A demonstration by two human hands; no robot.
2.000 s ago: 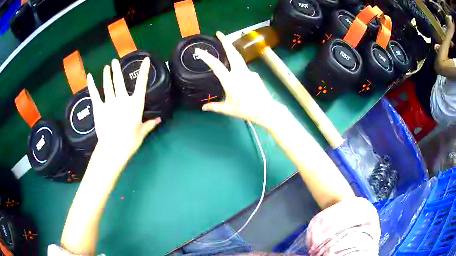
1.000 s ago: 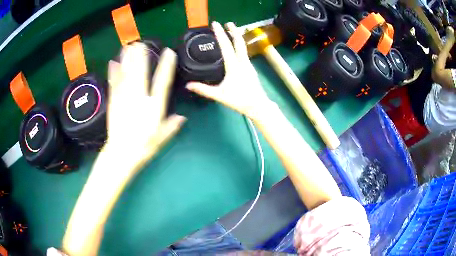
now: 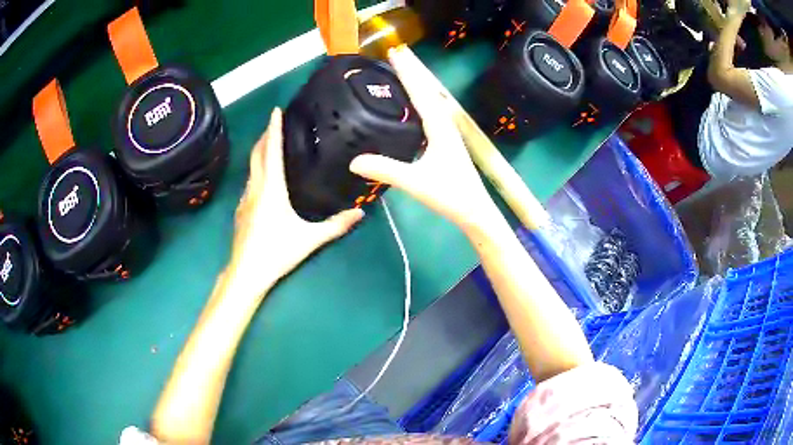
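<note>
A black speaker with an orange strap is held between my two bare hands, its logo face tilted up and to the right. My left hand grips its lower left side. My right hand holds its right side, thumb across the front. A white cable runs from below the speaker to the bench's front edge; its plug end is hidden. A mallet lies to the right, with an amber head and a pale wooden handle partly behind my right hand.
Several strapped speakers stand at the left. More speakers stand at the upper right. Blue crates with clear bags are below the bench at the right, one holding small dark parts. A person is at the far right.
My left hand has moved right from another speaker onto this one, which is now tilted and held by both hands. The view has shifted, and the left speakers appear in different positions.
</note>
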